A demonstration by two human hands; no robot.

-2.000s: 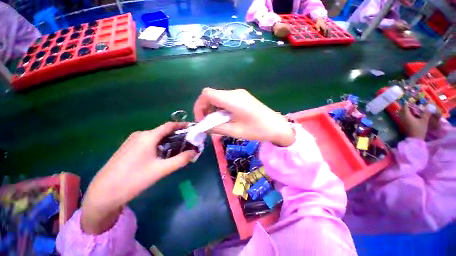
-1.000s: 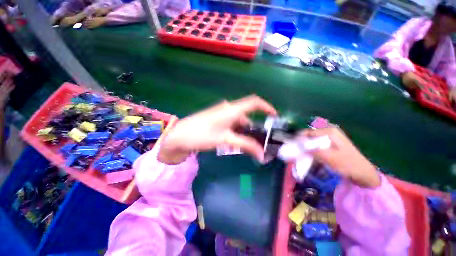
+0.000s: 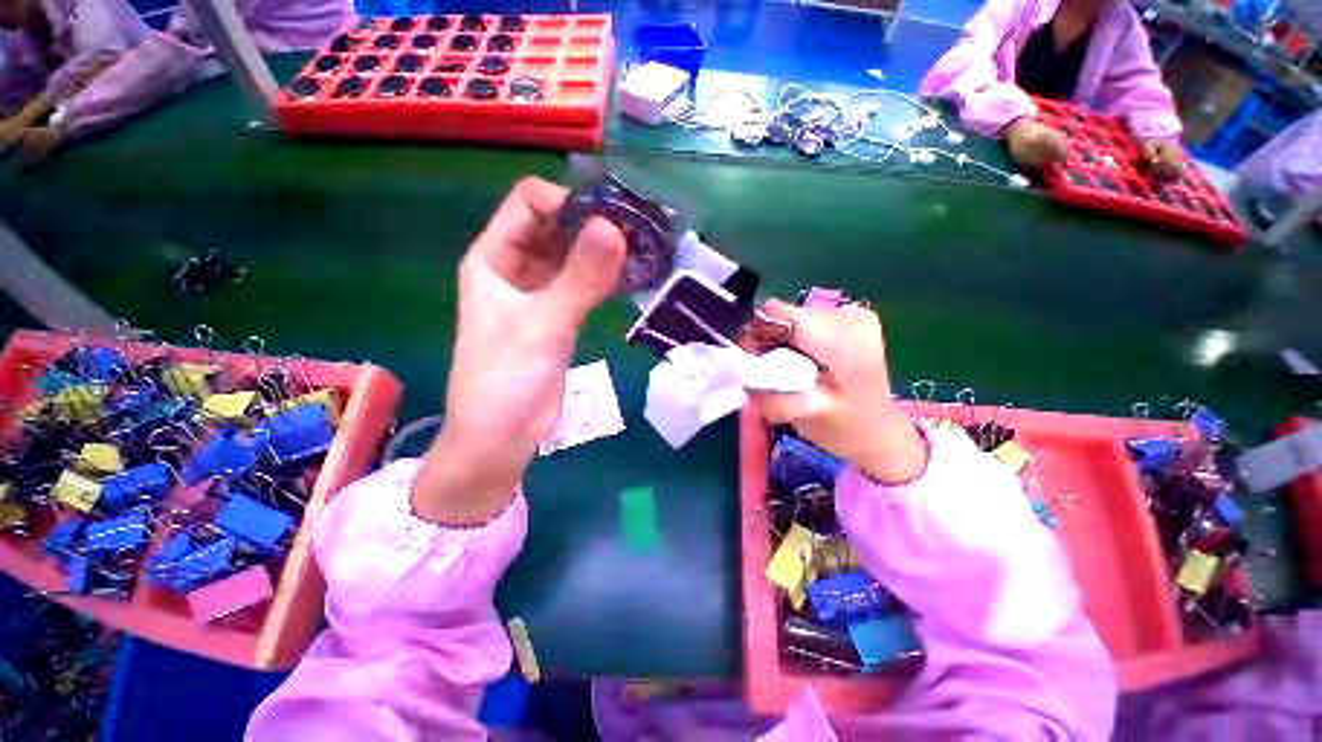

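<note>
My left hand (image 3: 529, 312) grips a round dark unit (image 3: 634, 232) by its edge, thumb on its face, raised above the bench. My right hand (image 3: 834, 377) holds a large black binder clip (image 3: 696, 312) whose jaws are close to the lower right of the unit; whether they touch is unclear. A white crumpled cloth (image 3: 696, 392) hangs at the right fingers below the clip. A white piece also shows between clip and unit. A white paper slip (image 3: 586, 407) lies on the bench beside my left wrist.
Clip trays stand at left (image 3: 348, 500) and right (image 3: 1087, 507). Green tape (image 3: 639, 518) and a tan strip (image 3: 524, 649) lie near the front edge. Across the bench are a red compartment tray (image 3: 435, 123), cabled parts (image 3: 812, 123) and a person (image 3: 1116, 73) at another red tray.
My left hand has turned upright and risen with the unit. The black clip now shows in my right hand, apart from my left fingers. The view has shifted, and the paper slip shows more fully.
</note>
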